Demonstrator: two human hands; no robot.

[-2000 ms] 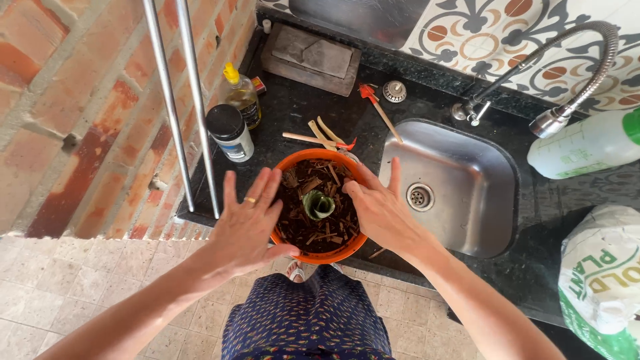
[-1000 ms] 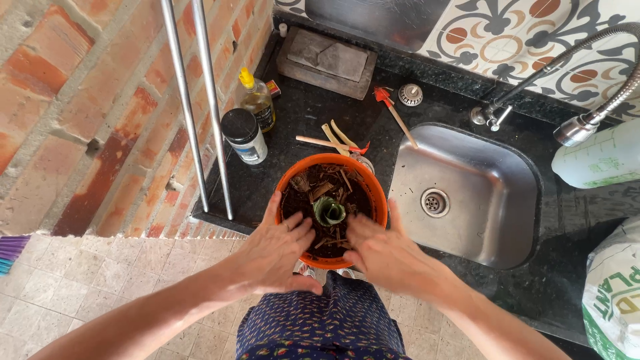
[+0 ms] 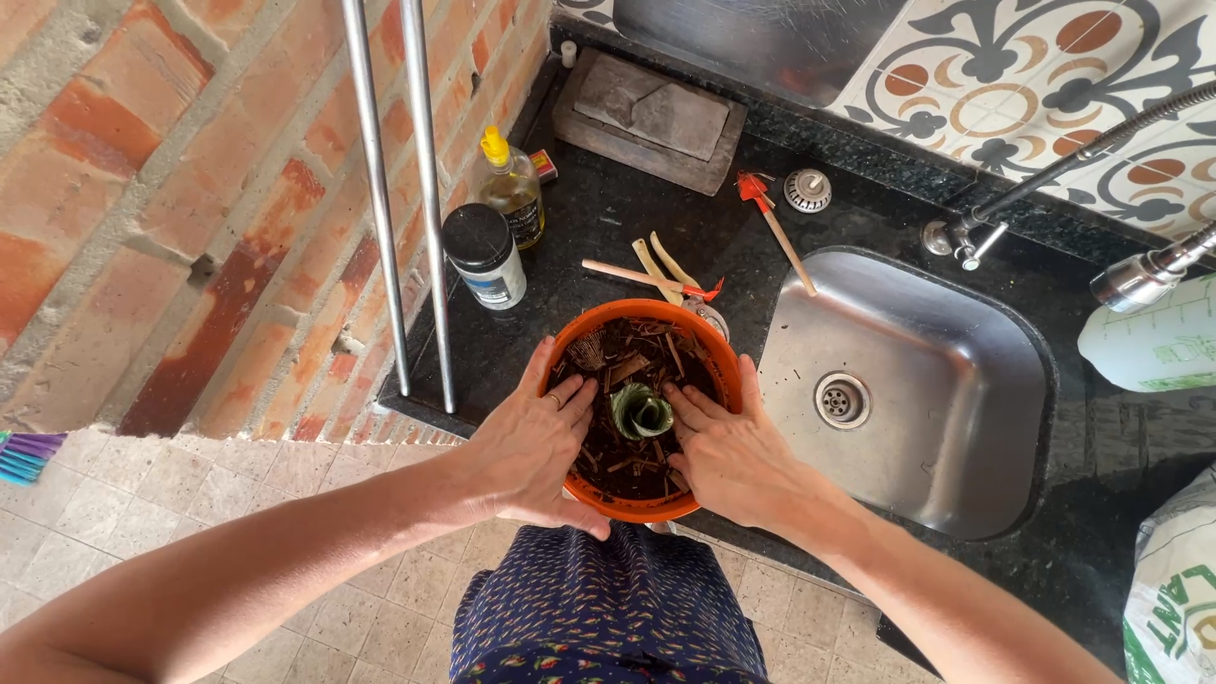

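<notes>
An orange plant pot (image 3: 638, 511) filled with dark soil and bark chips stands at the counter's front edge. At its middle is a rolled green leafy plant (image 3: 641, 411). My left hand (image 3: 541, 442) lies over the left rim, fingertips on the soil beside the plant, thumb low at the front. On the other side, my right hand (image 3: 727, 451) rests over the right rim with fingertips on the soil close to the plant. Neither hand grips anything. Behind the pot lies a small red-headed garden tool (image 3: 655, 278) with a wooden handle, next to a pair of cream-handled pruning shears (image 3: 668, 266).
A steel sink (image 3: 912, 389) is at right, a second red tool (image 3: 784, 242) reaching its edge. Left stand a black-lidded jar (image 3: 484, 256), a yellow-capped bottle (image 3: 513, 190) and metal bars (image 3: 432, 209). A stone block (image 3: 651, 119) sits behind; a white sack (image 3: 1173, 579) is at far right.
Two seconds ago my left hand was raised at the pot's left edge; it now lies with its fingertips on the soil. My right hand has come lower, from the upper right of the pot.
</notes>
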